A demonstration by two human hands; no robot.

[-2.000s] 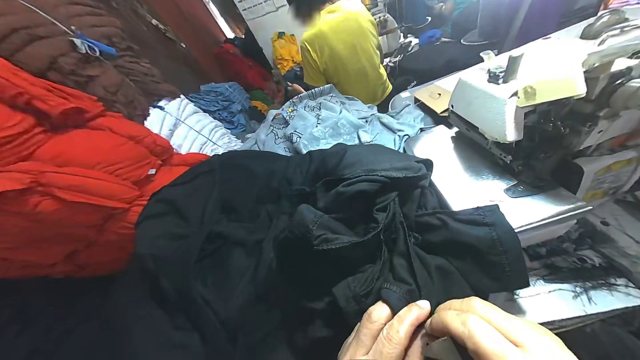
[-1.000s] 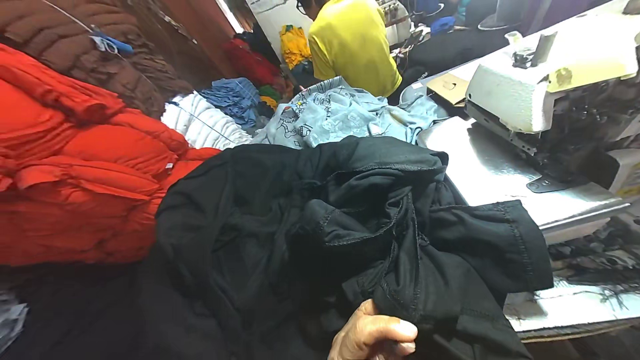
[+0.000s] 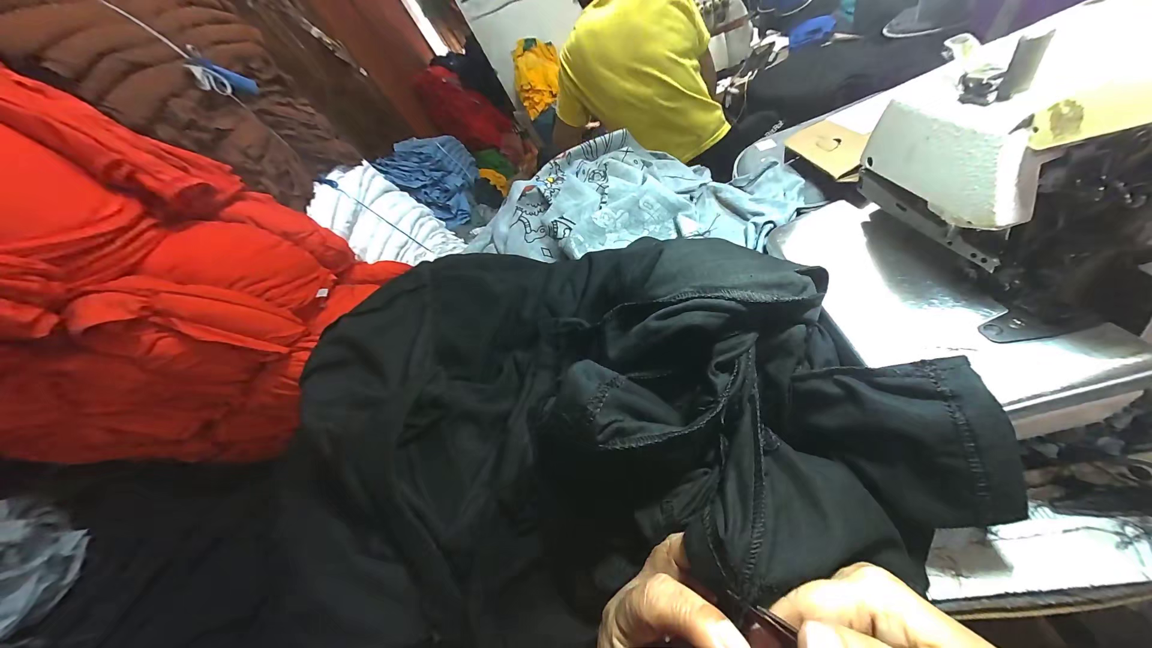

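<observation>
A black garment with overlocked seams lies bunched across the middle, one hemmed sleeve or leg end spread toward the right. At the bottom edge my left hand pinches a seamed edge of it between thumb and fingers. Close beside it, my right hand grips a small dark metal tool, perhaps thread snips, whose tips touch the cloth near the seam. The frame's lower edge cuts off both hands and most of the tool.
An industrial sewing machine stands on a shiny metal table at right. Red garments are piled at left, with a light blue printed cloth and a white bundle behind. A person in a yellow shirt sits beyond.
My right hand, out of view one second ago, is back beside my left hand with the small tool. My left hand still holds the black cloth.
</observation>
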